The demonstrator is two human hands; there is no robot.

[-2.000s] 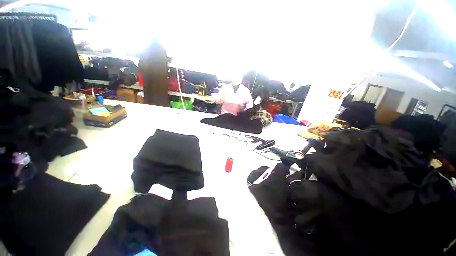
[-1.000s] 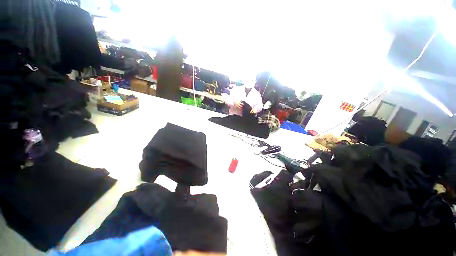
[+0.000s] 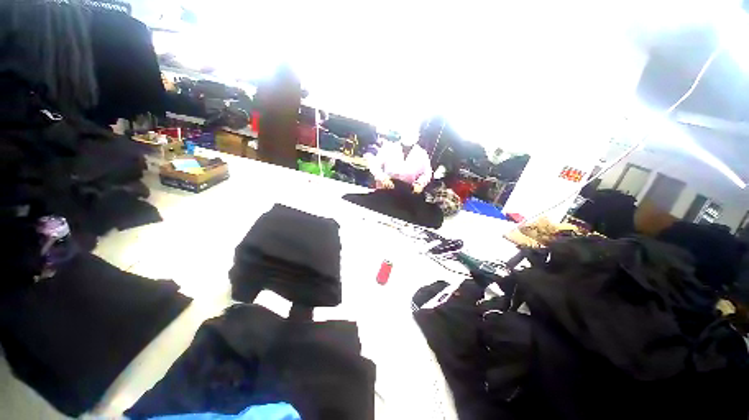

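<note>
A black garment (image 3: 279,361), probably trousers, lies spread at the bottom centre of the white table (image 3: 361,344). Its far end meets a thick folded black stack (image 3: 287,254), with a small white patch between them. A light-blue sleeve (image 3: 246,413) shows at the bottom edge, over the near part of the garment. Neither of my hands shows; they are below the picture's edge or hidden. A small red cylinder (image 3: 384,272), perhaps a thread spool, is right of the stack.
A large loose black heap (image 3: 608,303) fills the right. A flatter black pile (image 3: 90,328) lies left, below another dark heap (image 3: 74,176). A brown box (image 3: 194,173) sits at the far left. Corded tools (image 3: 448,246) lie near the right heap. A person (image 3: 402,168) handles dark cloth across the table.
The view has tilted, shifting the table things slightly right. The blue sleeve came further in, then drew back down. A bit of skin at the bottom edge has gone. The garment has barely moved.
</note>
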